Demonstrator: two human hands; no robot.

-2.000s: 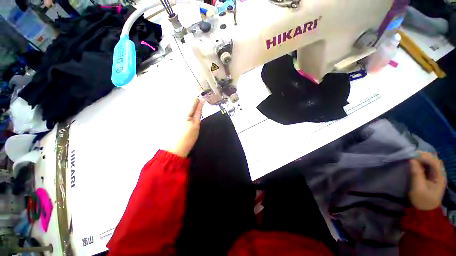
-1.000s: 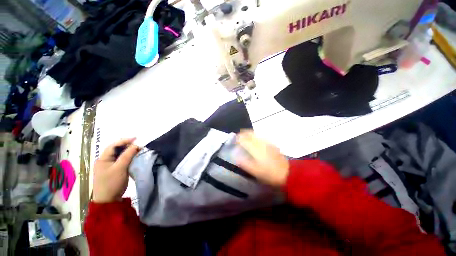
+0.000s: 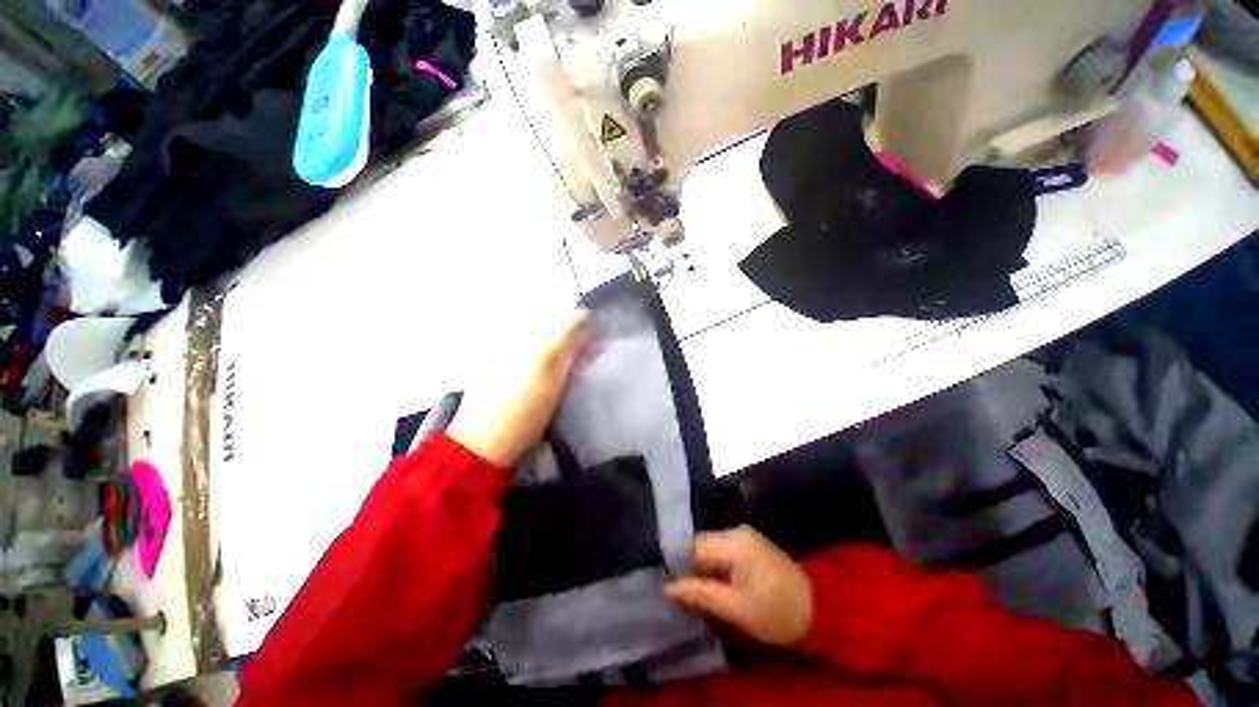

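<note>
A grey garment panel (image 3: pixel 615 401) with a black pocket rectangle (image 3: pixel 587 518) lies wrong side and pocket partly showing, on top of a black panel (image 3: pixel 677 362), whose dark edge shows along its right side and top. The top end lies just below the presser foot (image 3: pixel 649 263). My left hand (image 3: pixel 532 380) rests on the grey panel's upper left, fingers pointing at the needle area. My right hand (image 3: pixel 746 587) pinches the panel's right edge lower down, near the table's front edge. What lies under my left palm is hidden.
The cream HIKARI machine head (image 3: pixel 746 69) stands ahead. A stack of black curved panels (image 3: pixel 898 228) lies right of the needle. Grey pieces (image 3: pixel 967 483) hang at lower right. A blue lamp (image 3: pixel 336 111) and black cloth pile (image 3: pixel 228 152) are upper left; pink-handled scissors (image 3: pixel 149 518) far left.
The grey panel was brought from the lower right, turned and laid over the black panel. My left hand has moved up toward the needle; my right hand has moved down along the edge.
</note>
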